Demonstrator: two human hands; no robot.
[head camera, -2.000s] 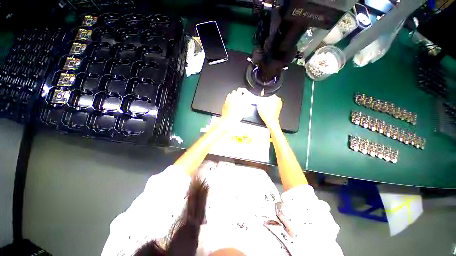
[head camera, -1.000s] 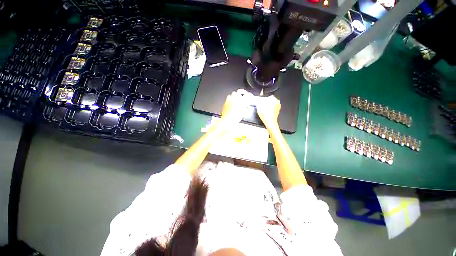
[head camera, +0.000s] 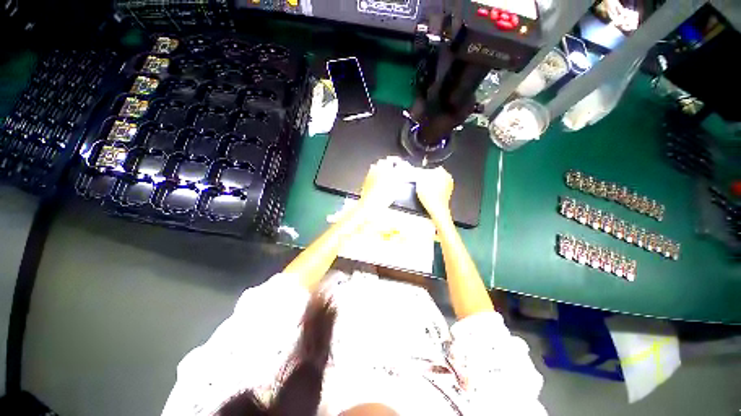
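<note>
My left hand (head camera: 382, 183) and my right hand (head camera: 435, 188) are close together over the black microscope base (head camera: 345, 162), just below the lens ring of the black digital microscope (head camera: 445, 101). Both hands are washed out by bright light. The fingers are bent inward, but what they hold cannot be made out. A white paper sheet (head camera: 406, 252) with a yellow mark lies at the bench edge under my forearms.
A stacked black blister tray (head camera: 195, 142) with one column of gold modules is at left. A smartphone (head camera: 349, 87) and white wipe (head camera: 322, 108) lie behind the base. A round tub (head camera: 518, 124) is behind right. Three module rows (head camera: 615, 195) stand on the green mat at right.
The whole view has tilted up a little, so the bench sits lower and the monitor's lower edge shows at the top. My hands stay together under the lens.
</note>
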